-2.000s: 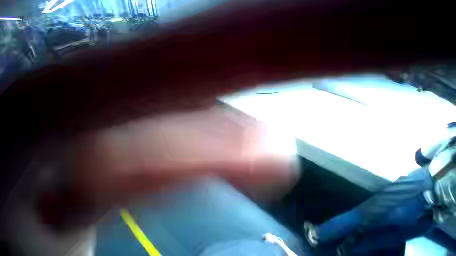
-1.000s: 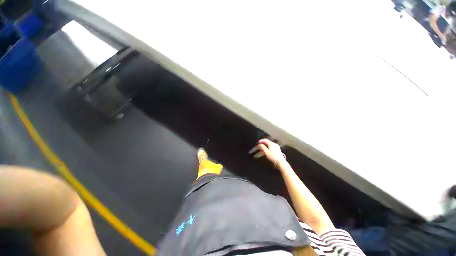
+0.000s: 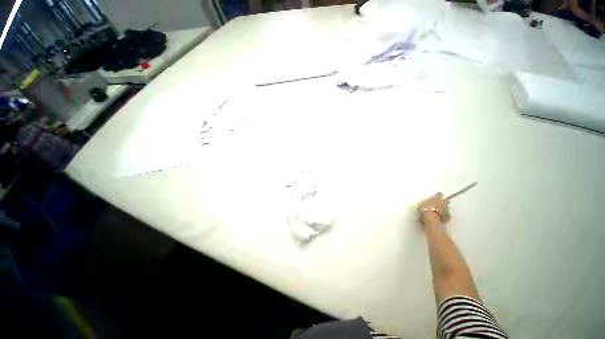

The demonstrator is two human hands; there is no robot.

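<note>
My right hand [image 3: 434,208] is low over or on the large white worktable [image 3: 371,145], right of centre. A thin dark rod [image 3: 463,191] meets its outer side; whether the fingers close on it is too small to tell. My left hand is not in view. A small clear plastic bag [image 3: 309,228] lies left of the hand, with small pieces [image 3: 307,192] just beyond it. More small pieces [image 3: 207,131] lie scattered farther left.
Crumpled white and lilac sheet material [image 3: 391,56] lies at the far middle. A folded white length [image 3: 564,102] lies at the right. Dark fabric [image 3: 136,49] is piled on another table at the far left. A person's arm [image 3: 582,13] shows at the far right corner.
The view has swung from floor and table edge to the tabletop. My right hand has moved from beside the table edge to the tabletop. The bare arm at lower left is gone.
</note>
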